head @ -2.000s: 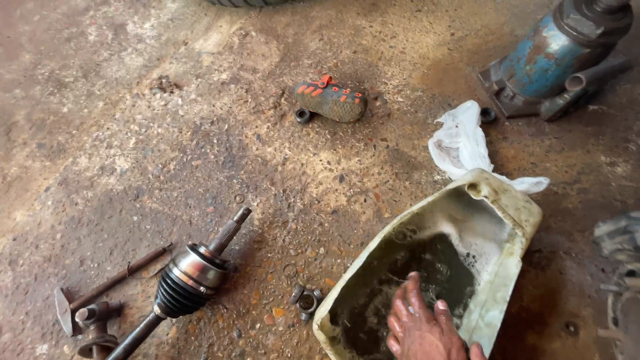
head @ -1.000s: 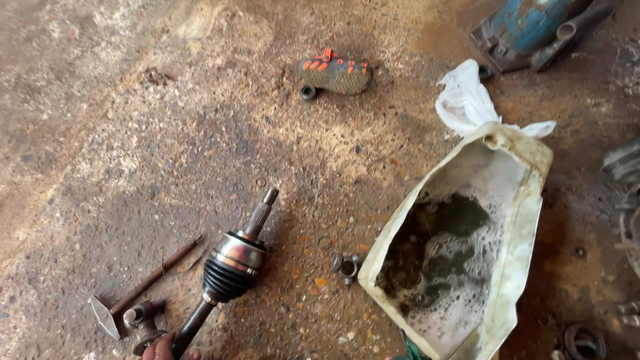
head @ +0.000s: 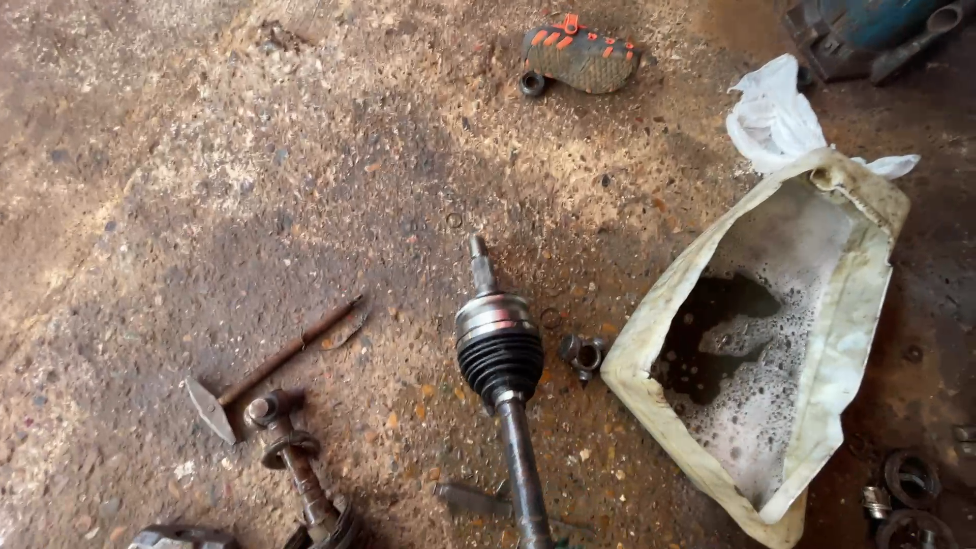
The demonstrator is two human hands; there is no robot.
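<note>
Neither of my hands shows in the frame now. A CV axle shaft [head: 524, 473] with a black ribbed rubber boot [head: 501, 362] and a shiny metal joint stands out at the lower centre, its splined end pointing up the view and its lower end cut off by the frame edge. To its right lies a cut-open plastic container [head: 648, 324] holding dark, foamy liquid [head: 713, 328]. Small metal parts [head: 583, 354] rest between the two. A hammer [head: 278, 366] lies on the left, close to another greasy metal shaft part [head: 305, 480].
A shoe sole [head: 583, 61] with orange marks lies at the top, a metal ring [head: 531, 84] beside it. A white plastic bag [head: 778, 122] touches the container's far end. A blue jack [head: 869, 30] stands top right. Metal rings [head: 911, 480] lie lower right.
The hand over the container two seconds ago and the hand at the shaft's lower end one second ago are out of view. The shaft now points more nearly straight up the view.
</note>
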